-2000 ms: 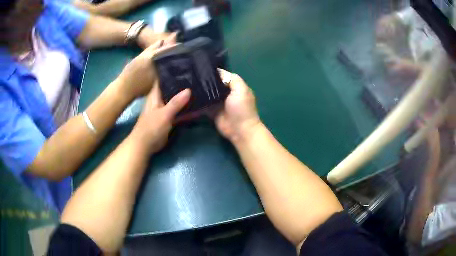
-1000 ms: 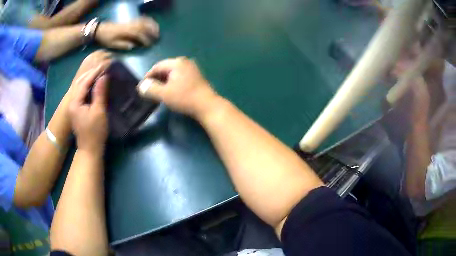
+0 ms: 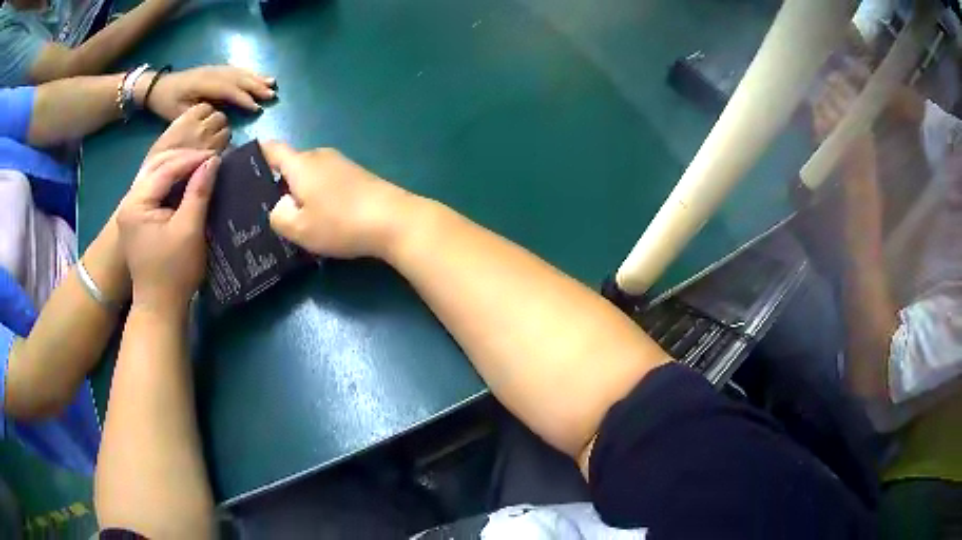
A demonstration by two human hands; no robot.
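Observation:
A black retail box (image 3: 245,234) with pale printing is held just above the table at the left. My left hand (image 3: 169,227) grips its left side, thumb and fingers near its upper left edge. My right hand (image 3: 327,200) is at its upper right edge, thumb and finger closed on that edge. A tiny pale spot shows at the right fingertips; I cannot tell what it is. The underside of the box is hidden.
The green table (image 3: 506,158) spreads ahead. A neighbour's hand with bracelets (image 3: 211,89) rests on it at upper left. A pale curved pole (image 3: 728,158) stands at right. A dark item (image 3: 701,79) lies at upper right. Another person's arm (image 3: 870,274) is at far right.
The box has gone from the table's middle to the left, away from the other dark box. My right hand has shifted to its upper edge. The neighbour's hand has moved left.

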